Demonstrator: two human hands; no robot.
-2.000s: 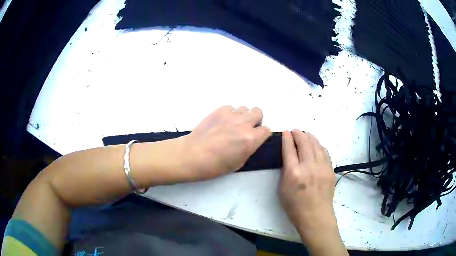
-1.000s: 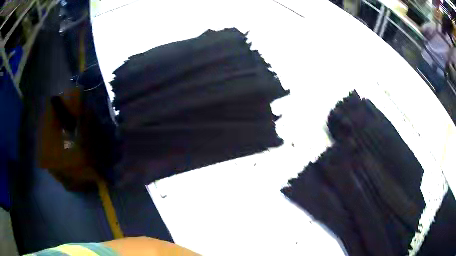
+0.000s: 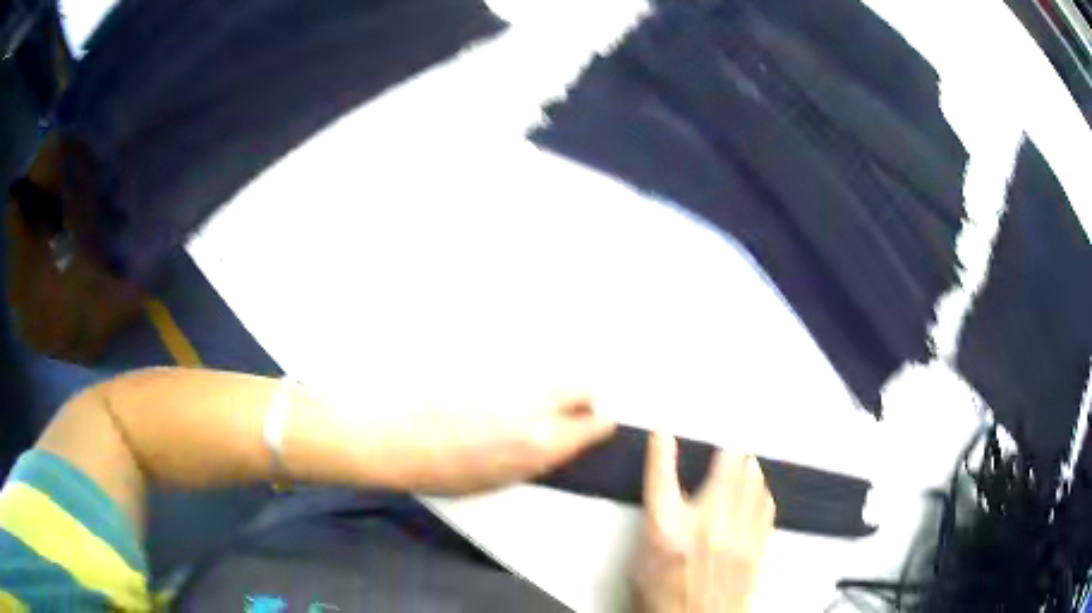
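A black fabric strip lies along the front part of the white table, narrow and roughly straight, its right end showing past my right hand. My left hand is blurred over the strip's left part, fingers curled at its upper edge; whether it grips the strip is unclear. My right hand lies on the strip's middle, fingers spread and pointing away from me. The strip's left end is hidden behind my left hand and forearm.
Broad black fabric stacks lie at the back left, back right and far right on the white table. A tangled black tape pile is at lower right. A brown carton stands left.
The view swung left to the stacks, with no hands showing, then came back to the strip. Both hands are on a strip again, and the tape pile shows lower than two seconds ago.
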